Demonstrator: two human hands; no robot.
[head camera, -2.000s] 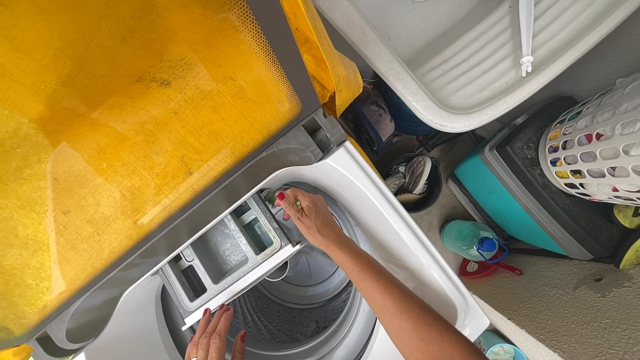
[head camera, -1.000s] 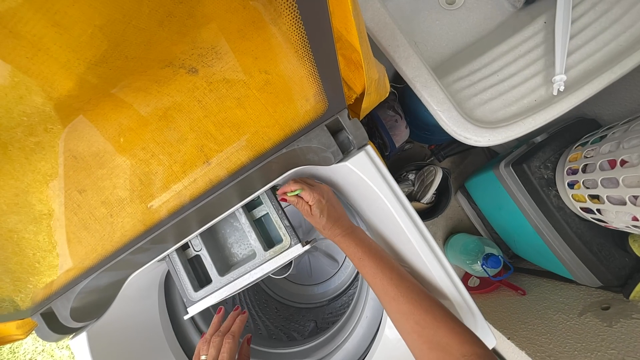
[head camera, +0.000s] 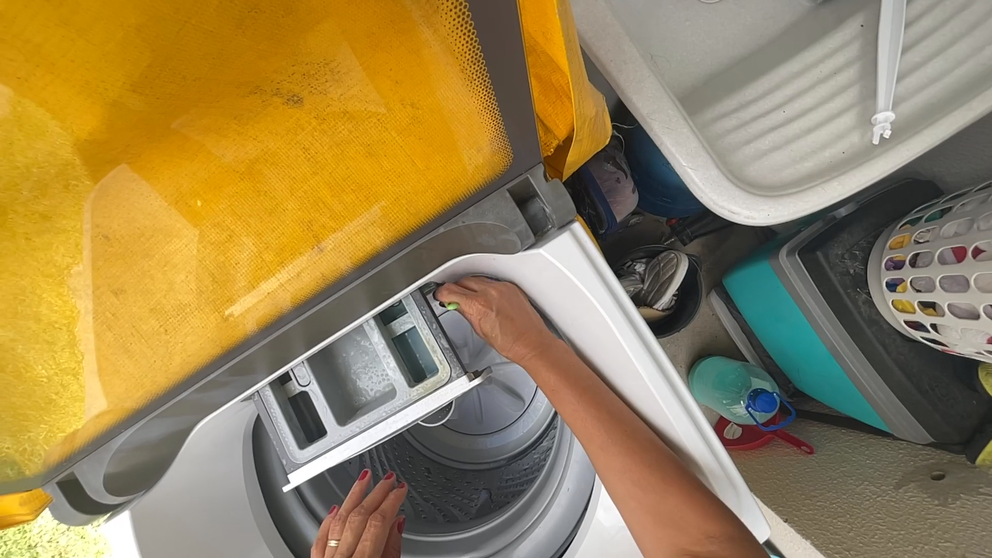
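A top-loading washing machine (head camera: 659, 364) stands with its glass lid (head camera: 232, 194) raised, yellow material showing through it. The grey detergent drawer (head camera: 353, 372) is pulled out over the metal drum (head camera: 465, 473); its compartments look wet, and one on the right holds liquid. My right hand (head camera: 496, 314) is at the drawer's upper right corner, fingers closed on a small green-tipped thing (head camera: 452, 307), possibly a brush, mostly hidden by the fingers. My left hand (head camera: 364, 519) is below the drawer's white front edge, over the drum opening, fingers extended and holding nothing visible.
A laundry sink (head camera: 744, 186) with a white plastic stick (head camera: 890, 70) is at upper right. Below it are a bucket with shoes (head camera: 663, 283), a teal and grey box (head camera: 806, 341), a white laundry basket (head camera: 942, 271), a bottle with a blue cap (head camera: 732, 387) and a red dustpan-like item (head camera: 756, 435).
My right hand has moved from beside the drawer's right compartment to its upper right corner. My left hand remains below the drawer's front edge. The view has shifted somewhat.
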